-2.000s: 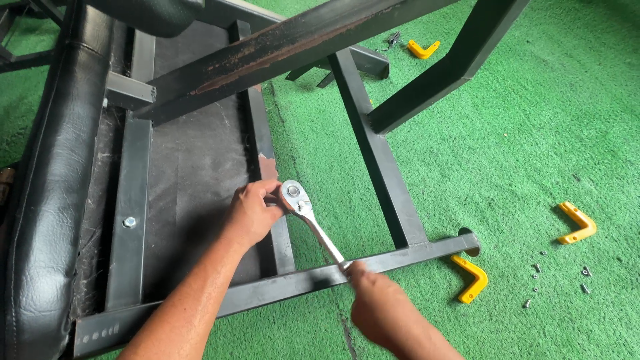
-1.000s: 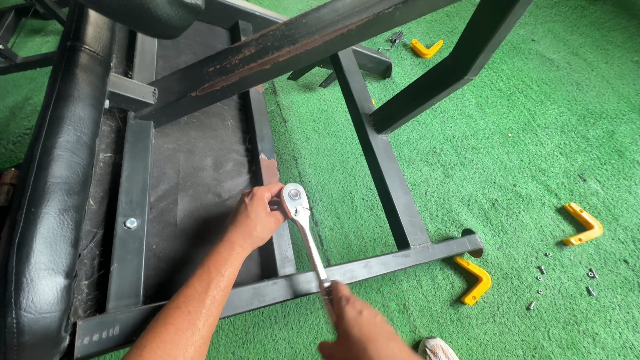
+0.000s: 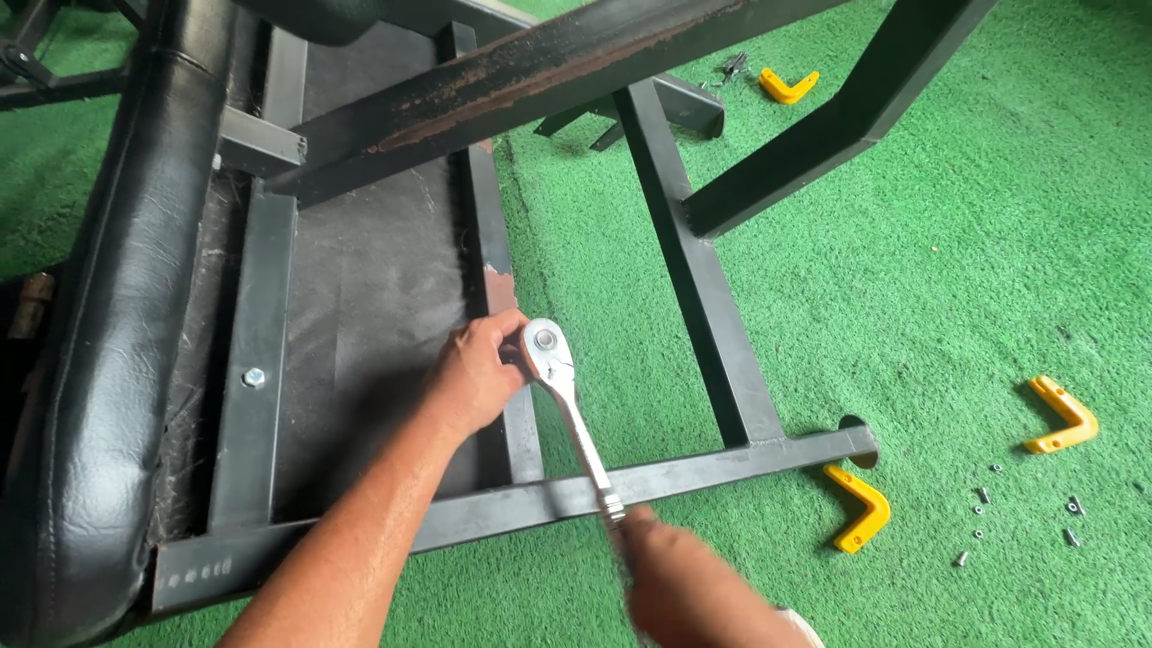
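Observation:
My right hand [image 3: 675, 576], blurred, grips the handle of a chrome ratchet wrench [image 3: 580, 432], which slants over the lower rail [image 3: 684, 477] of a black steel frame. At the ratchet's round head, the fingers of my left hand [image 3: 481, 369] are bent around its left side, beside a frame bar [image 3: 490, 225] with a worn, reddish patch. What sits under the head is hidden. To the left, a hex bolt [image 3: 254, 377] shows in another bar, next to a black padded cushion [image 3: 117, 297].
On green artificial turf lie yellow L-shaped brackets [image 3: 1066, 416], one [image 3: 862, 511] close to the rail's end, another [image 3: 788, 86] farther back. Several small nuts and bolts [image 3: 1073, 507] are scattered at the right. A thick rusty beam [image 3: 504, 85] crosses above, and an angled post [image 3: 810, 144] rises at the right.
My right hand has swung the ratchet handle, first leftward, then slightly back to the right. My left hand has stayed at the ratchet head.

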